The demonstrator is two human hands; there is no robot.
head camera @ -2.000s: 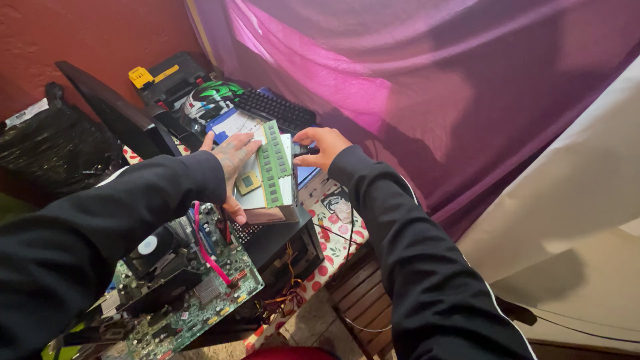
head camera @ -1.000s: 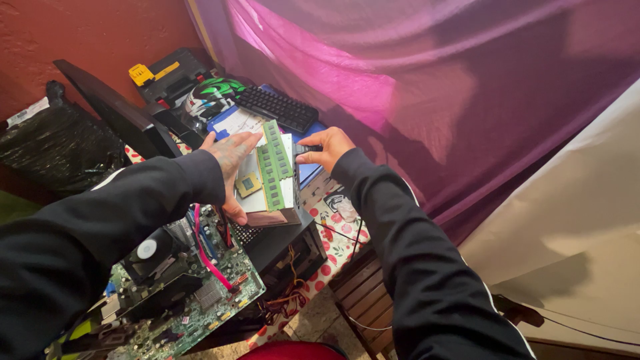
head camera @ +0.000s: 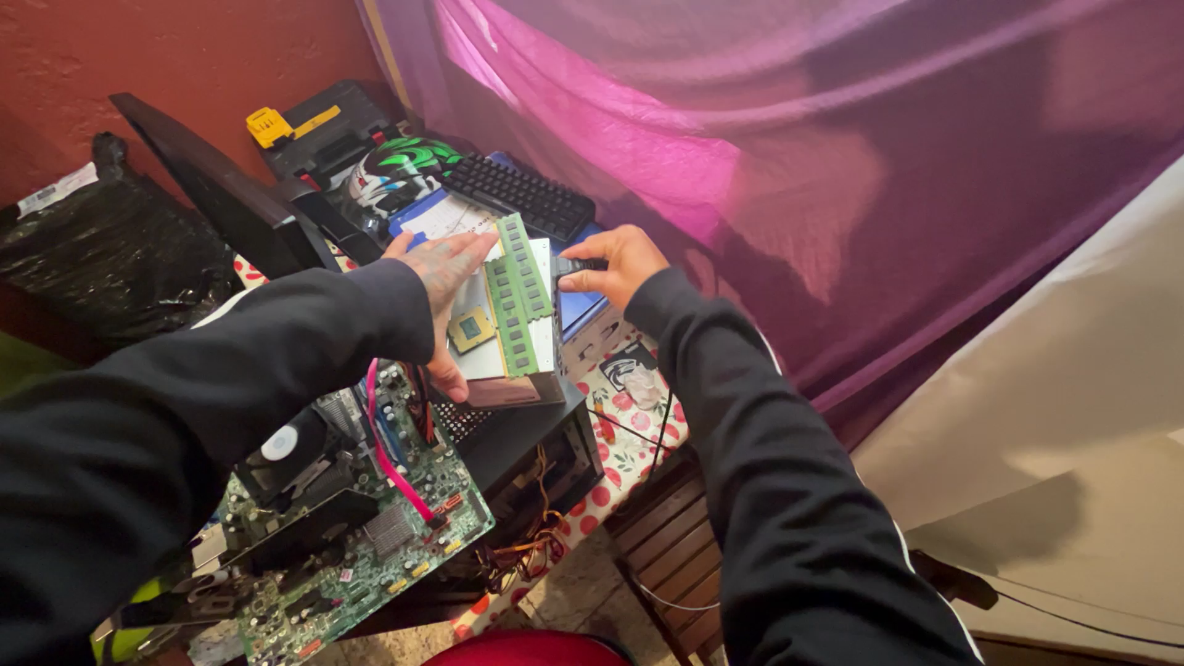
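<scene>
A metal box-shaped computer unit, perhaps a power supply (head camera: pixel 486 392), rests on a black computer case (head camera: pixel 518 435). My left hand (head camera: pixel 446 287) steadies it, fingers along the far left side and thumb at the near edge. On its top lie two overlapping green RAM modules (head camera: pixel 518 296) and a small square processor (head camera: pixel 471 329). At the right side, my right hand (head camera: pixel 615 268) grips a black plug (head camera: pixel 578 266) between thumb and fingers, against or close to the box; the contact point is hard to see. A green motherboard (head camera: pixel 407 546) with a pink cable (head camera: pixel 393 476) is below my left forearm.
A black keyboard (head camera: pixel 523 196), a green-and-white helmet-like object (head camera: pixel 404 173), an open dark tool case (head camera: pixel 338 129) and a monitor (head camera: pixel 217 185) stand behind. A black plastic bag (head camera: pixel 102 245) is at left. Loose wires (head camera: pixel 527 555) hang near a slatted wooden chair (head camera: pixel 671 536).
</scene>
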